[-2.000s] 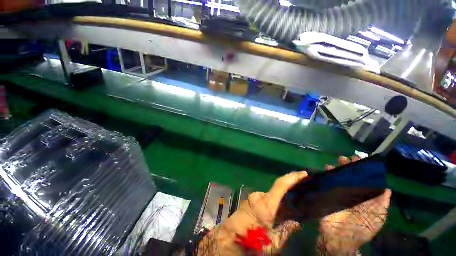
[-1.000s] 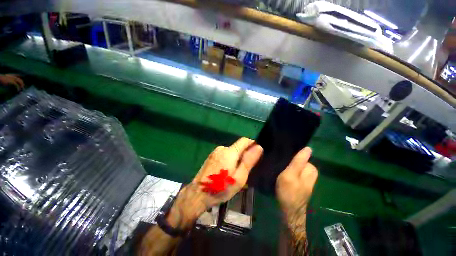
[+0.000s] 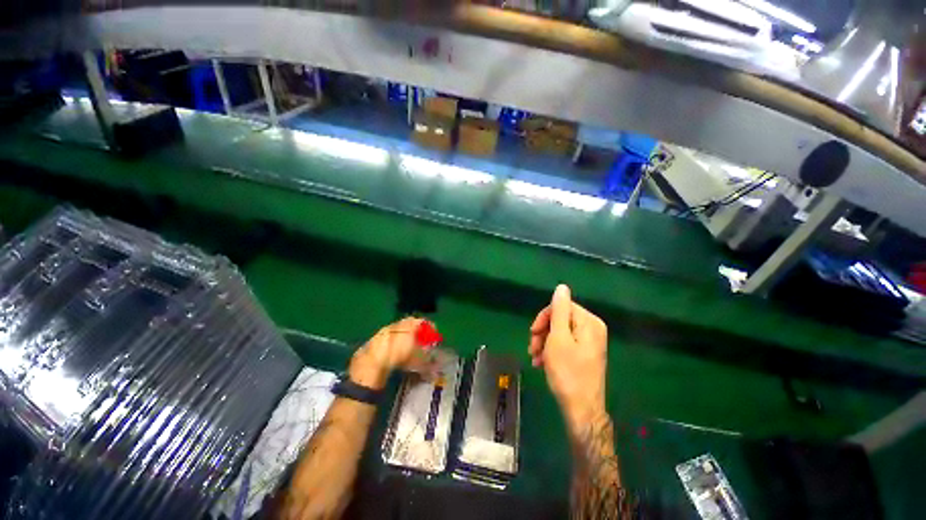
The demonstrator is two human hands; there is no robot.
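Note:
Two silver piles of display modules lie side by side in front of me, the left pile [image 3: 414, 427] and the right pile [image 3: 489, 432]. Each has a dark strip with an orange tip. My left hand [image 3: 394, 348], with a bright red patch and a black wristband, is at the top end of the left pile. Its fingertips are blurred, so I cannot tell if they grip anything. My right hand [image 3: 575, 350] is raised to the right of the piles with its fingers curled in. Nothing shows in it.
A large stack of clear blister trays [image 3: 152, 376] stands at the left, with a white sheet [image 3: 289, 432] beside it. A small silver-clear part [image 3: 709, 488] and a black tray [image 3: 817, 482] lie at the lower right. A pale raised shelf [image 3: 650, 112] crosses the far side.
The dark phone-sized panel is no longer in my hands. My hands have moved apart, the left down to the left pile. Both piles now show more fully.

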